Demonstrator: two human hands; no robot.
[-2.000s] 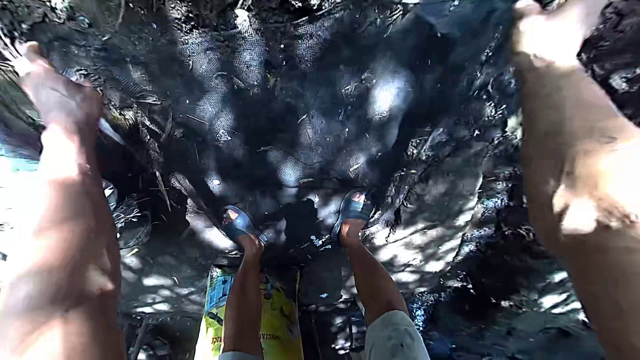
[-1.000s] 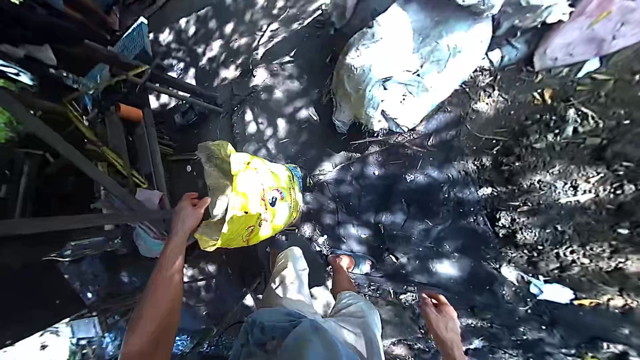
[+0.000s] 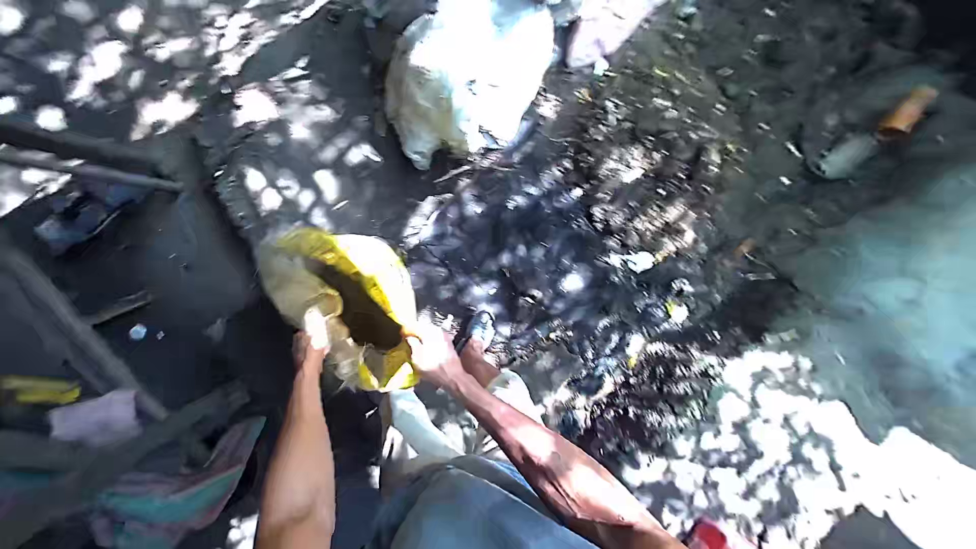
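Note:
A yellow and white woven plastic sack (image 3: 381, 267) stands at the centre left, its mouth open toward me and its inside dark. My left hand (image 3: 311, 339) grips the near left part of the rim. On the right side of the mouth, my right hand (image 3: 433, 354) is closed on the rim. Blur and glare hide the exact finger positions. Just right of the sack, my foot in a sandal (image 3: 480, 328) rests on the dark ground.
A large pale, bulging sack (image 3: 473, 76) lies on the ground ahead. Wooden poles (image 3: 69, 328) and crumpled cloth (image 3: 175, 488) are at the left. Scattered litter covers dark soil at the right, near an orange object (image 3: 907, 110) and bluish-grey water or ground (image 3: 900, 282).
The right hand, apart from the yellow sack a second ago, is now on its rim. The sack's mouth has turned toward me and opened wide. The view has shifted strongly.

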